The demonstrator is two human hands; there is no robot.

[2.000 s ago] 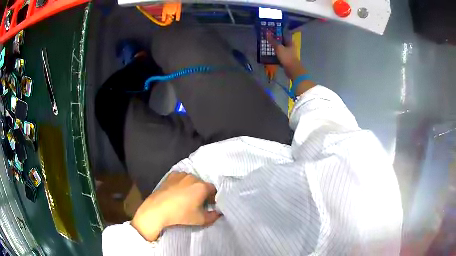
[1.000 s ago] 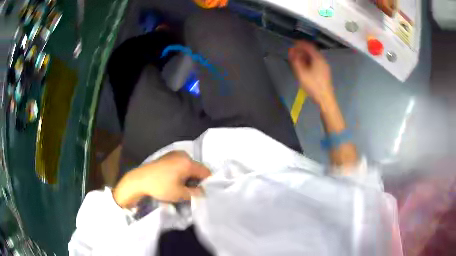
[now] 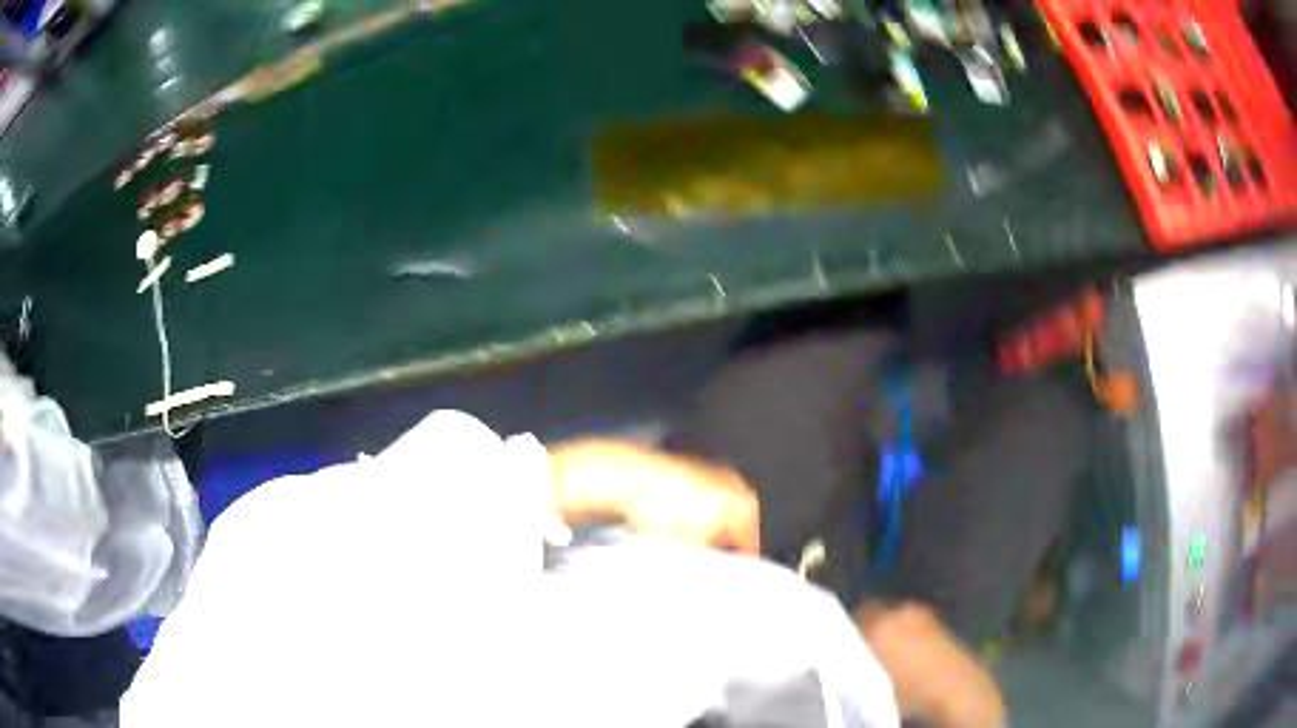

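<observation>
The frame is badly blurred. My left hand is at my waist beside the white smock; its fingertips are not clear, and I cannot tell if they hold cloth. My right hand is low at the right of centre, partly cut off by the smock, its fingers unclear. No handheld unit can be made out in it. Small display modules lie in a loose pile on the green mat at the top. A yellow-gold strip lies flat in front of them.
A red tray with dark pieces in its pockets stands at the upper right. The white machine edge runs down the right side. Small white pieces and a thin cord lie on the mat's left. Another person's white sleeve shows at the left edge.
The view has swung left to the bench. My right hand held a keypad unit two seconds ago, then came away from it. My left hand has stayed at the smock.
</observation>
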